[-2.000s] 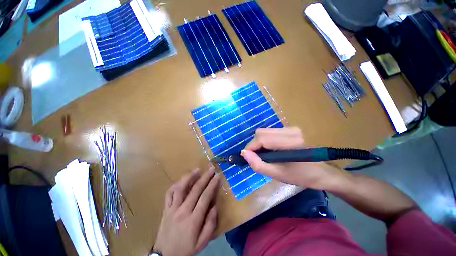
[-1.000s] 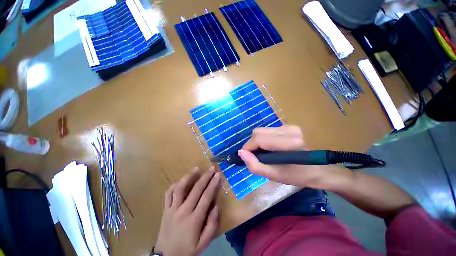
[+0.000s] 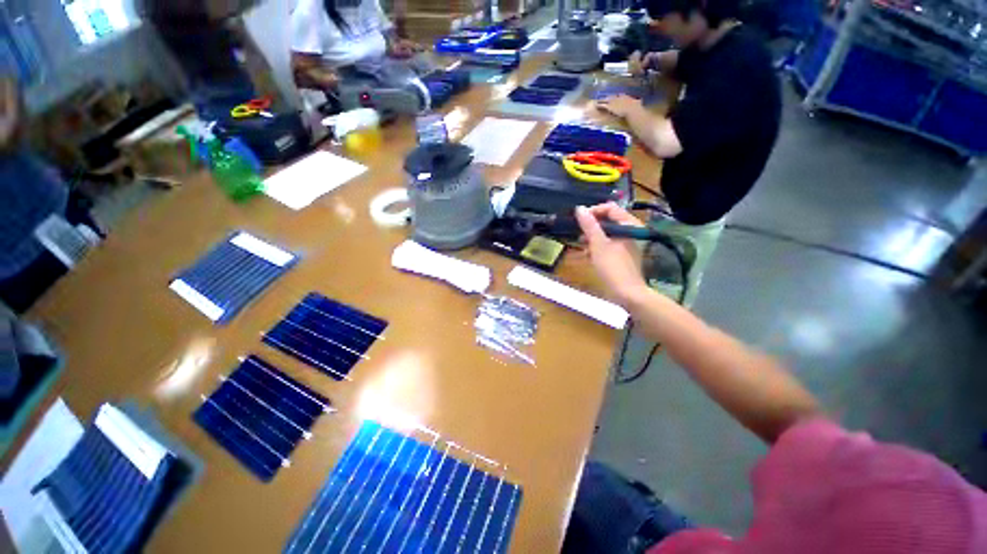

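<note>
My right hand (image 3: 608, 240) is shut on the dark handle of the soldering iron (image 3: 636, 232), beside the black stand with its yellowish sponge (image 3: 540, 252). The iron's tip end is at the stand; I cannot tell whether it is inside. The bright blue cell panel (image 3: 406, 498) lies on the tan tabletop at the bottom, cut off by the frame edge. Thin silver wires (image 3: 463, 446) stick out along its far edge. My left hand is not in view.
Two dark blue cells (image 3: 263, 416) lie left of the panel. White strips (image 3: 565, 298), short silver ribbons (image 3: 505, 326) and a grey ribbed round body (image 3: 446, 198) stand beyond. Red and yellow handled tools (image 3: 595, 166) lie on a black case. Other people (image 3: 720, 119) sit along the bench.
The view has swung up and right. My right hand has moved with the iron from the panel to the stand. My left hand and the long ribbon bundle have left the view.
</note>
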